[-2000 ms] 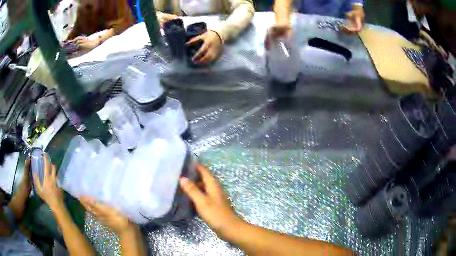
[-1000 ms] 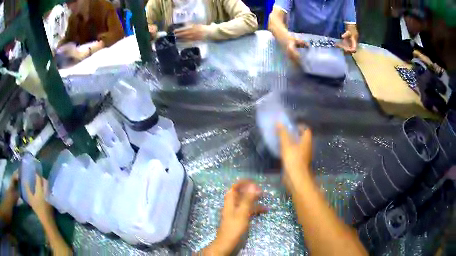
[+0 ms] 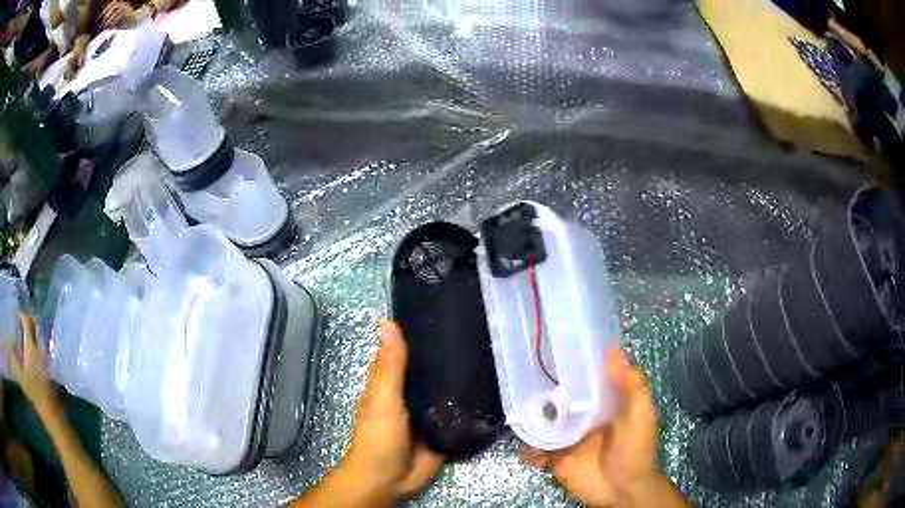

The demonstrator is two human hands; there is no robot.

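My left hand [image 3: 382,427] holds a black base [image 3: 449,337], a long dark oval tray with a round ribbed grille at its far end. My right hand [image 3: 615,437] holds a translucent tank shell [image 3: 581,317] with its inside facing up. A square black cooling fan [image 3: 514,239] sits at the shell's far end, and a red fan lead wire [image 3: 539,322] runs from it towards a small round hole at the near end. The base and shell are side by side, with their long edges touching or nearly so. Both hands grip from the near end and outer sides.
Frosted shells [image 3: 198,347], some with black bands, stand in rows at left. Ribbed stacks of grey housing cups [image 3: 784,308] lie at right. Bubble wrap [image 3: 397,149] covers the table. Cardboard [image 3: 784,79] is at far right, black cups [image 3: 313,40] at the far side. Another person's hand [image 3: 35,367] is far left.
My hands were apart, one on a blurred translucent piece over the table's middle. They now hold the base and shell side by side closer in. The view has tilted down.
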